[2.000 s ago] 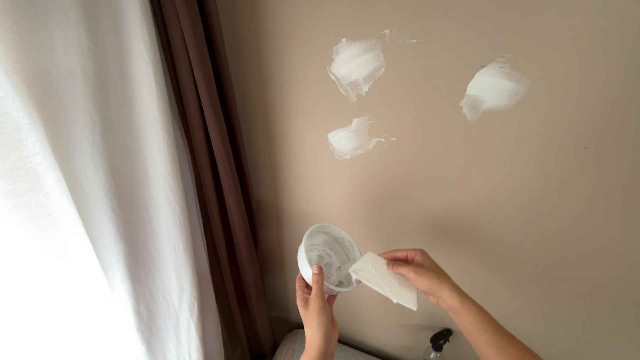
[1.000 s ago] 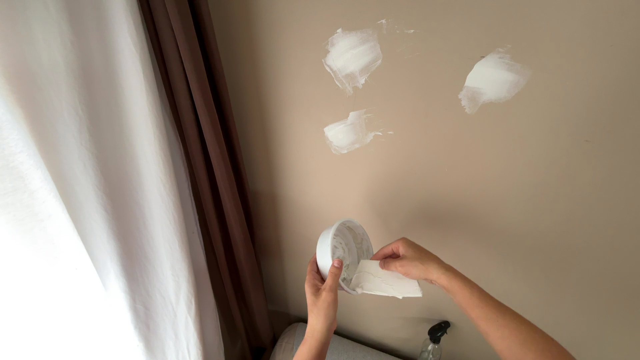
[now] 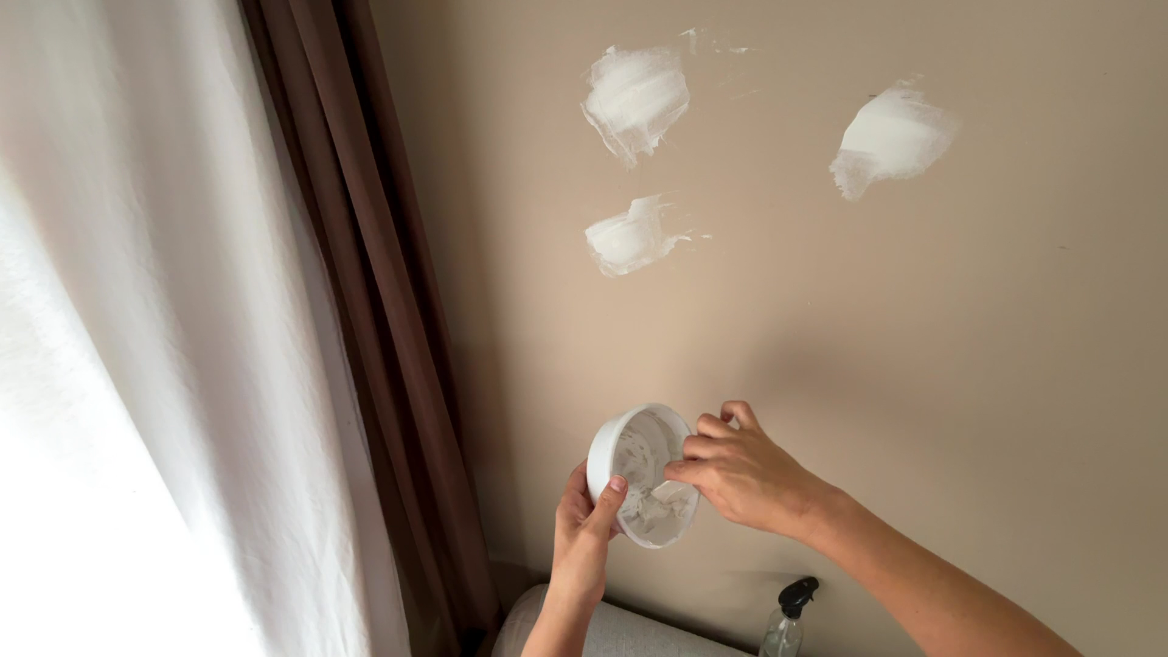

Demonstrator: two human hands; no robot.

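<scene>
My left hand (image 3: pixel 589 520) grips a white plastic tub (image 3: pixel 602 452) by its rim, thumb over the edge, the tub tilted with its mouth toward the right. White filler paste (image 3: pixel 639 452) is smeared inside it. With bent fingers, my right hand (image 3: pixel 735 465) is at the tub's right rim and holds a pale flat spreader (image 3: pixel 668 493), which dips into the paste and is mostly hidden. On the beige wall above are white filler patches: one at upper middle (image 3: pixel 637 100), a smaller one (image 3: pixel 630 239) below it and another (image 3: pixel 894 137) to the right.
A white curtain (image 3: pixel 182 274) and a brown curtain (image 3: pixel 365 237) hang at the left. Below the hands is the grey upholstered top of a piece of furniture (image 3: pixel 639 634). A clear spray bottle with a black trigger head (image 3: pixel 797 595) stands at the bottom, beside my right forearm.
The spreader, earlier broadly visible at the tub's right edge, is now mostly inside the tub. My right hand has turned, its fingers now bent over the rim. The tub has tilted from its earlier pose.
</scene>
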